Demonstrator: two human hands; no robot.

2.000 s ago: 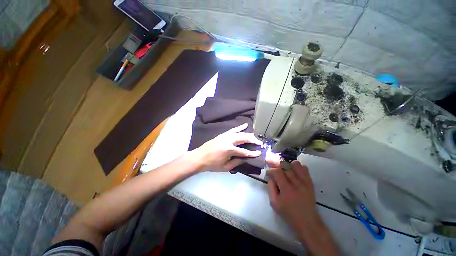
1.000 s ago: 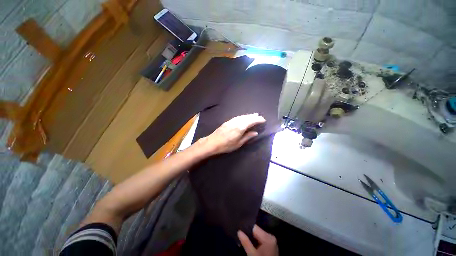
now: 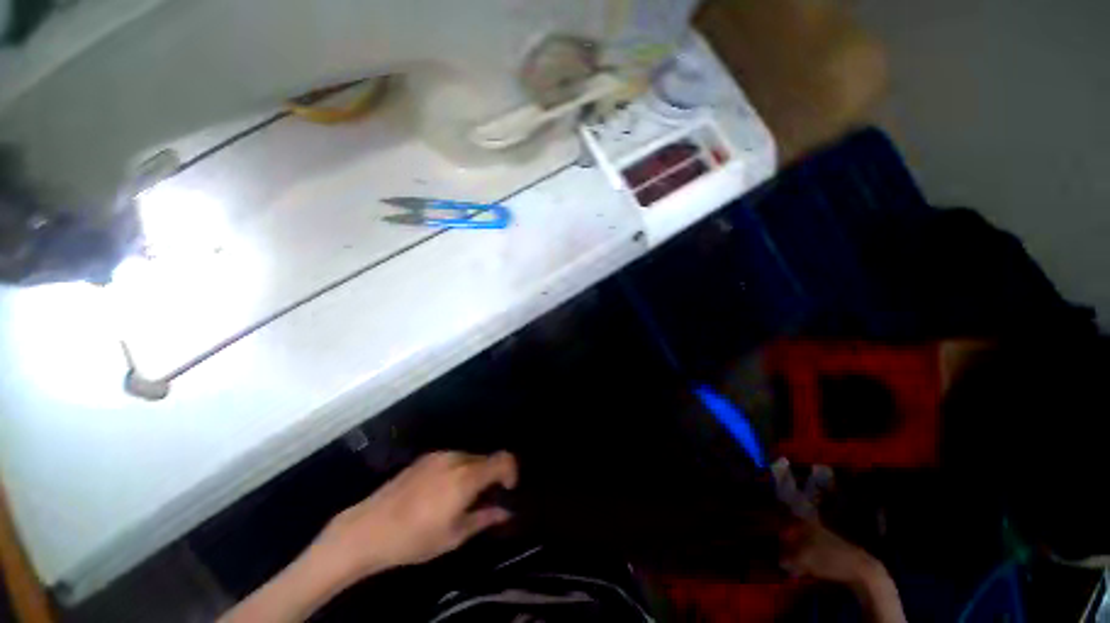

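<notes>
My left hand is below the table's front edge, fingers bent, at a dark area that looks like dark brown fabric. My right hand is farther right, blurred, beside a red stool or bin. Both hands are away from the needle area. The dark area spans between them; its edges are lost in shadow, and I cannot tell what either hand grips. Blue-handled snips lie on the white sewing table.
The blurred machine head crosses the upper left, with bright light below it. A white tray with dark red-brown contents stands at the table's right end. Dark blue and black material lies beyond. A blue strip shows near my right hand.
The view has swung right and down. My left hand has left the fabric by the needle, and both hands are now below table level. The brown panels on the table are out of view.
</notes>
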